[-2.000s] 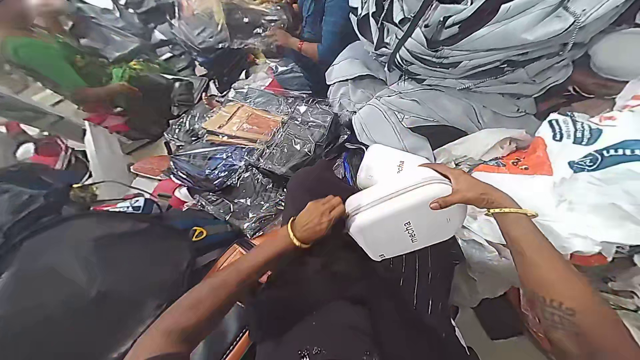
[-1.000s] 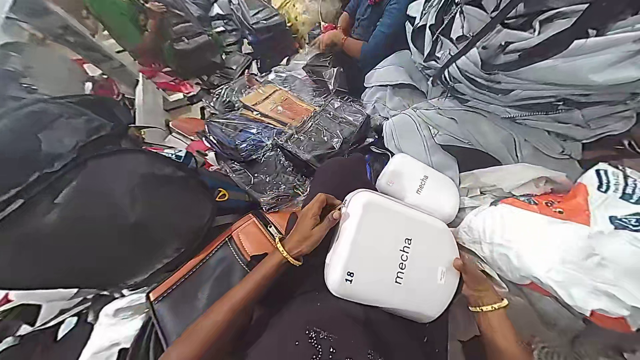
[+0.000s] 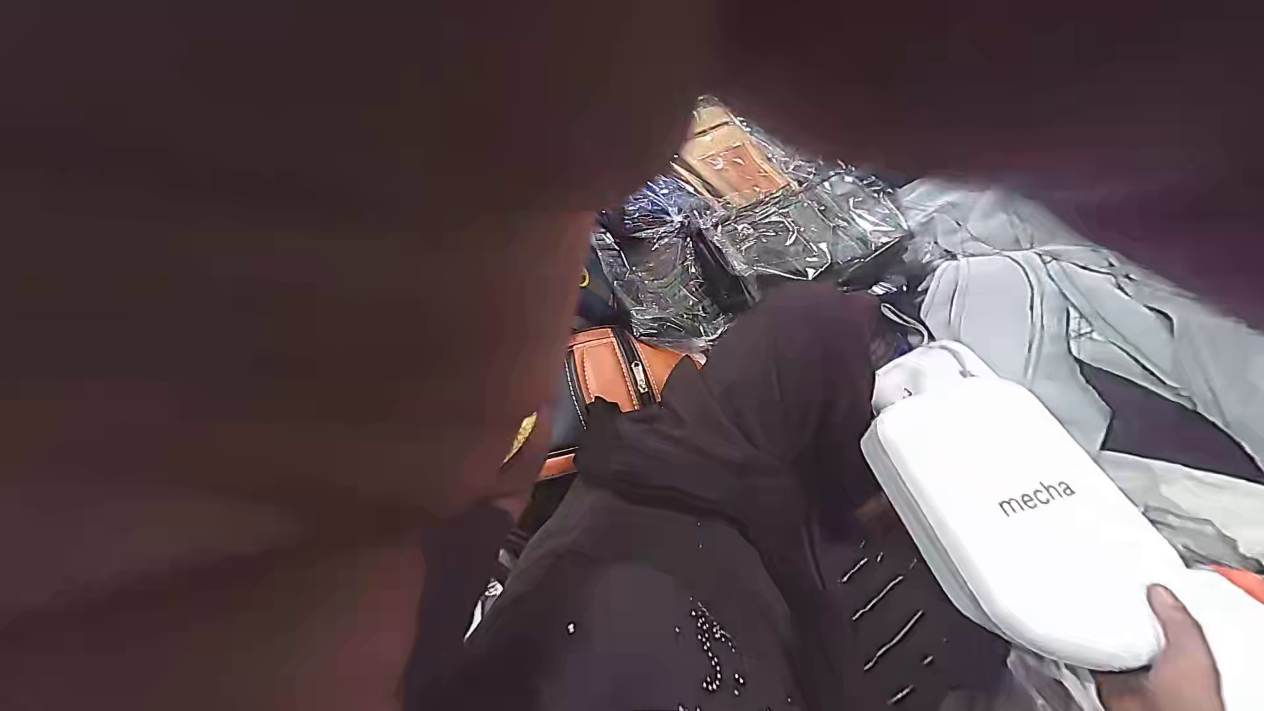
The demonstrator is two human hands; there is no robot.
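Observation:
A large, blurred dark shape, apparently my left hand (image 3: 395, 247) and its arm, is very close to the camera and covers the left and top of the view; its fingers cannot be made out. A gold bracelet (image 3: 520, 437) shows at its edge. At the lower right, my right hand (image 3: 1175, 652) grips the near end of a white zip case (image 3: 1017, 523) that bears writing, thumb on its face. Part of a smaller white case (image 3: 923, 375) shows just beyond it. The larger case is over my dark clothing (image 3: 691, 573), tilted.
Plastic-wrapped goods (image 3: 810, 232), one with a tan and brown panel (image 3: 736, 163), lie beyond my knee. An orange and black bag (image 3: 612, 370) with a zip is left of my knee. Grey fabric pieces (image 3: 1017, 296) are piled on the right.
My left hand has left the larger white case and appears raised close to the camera, blocking much of the view. The case, still in my right hand, has turned and sits further right.

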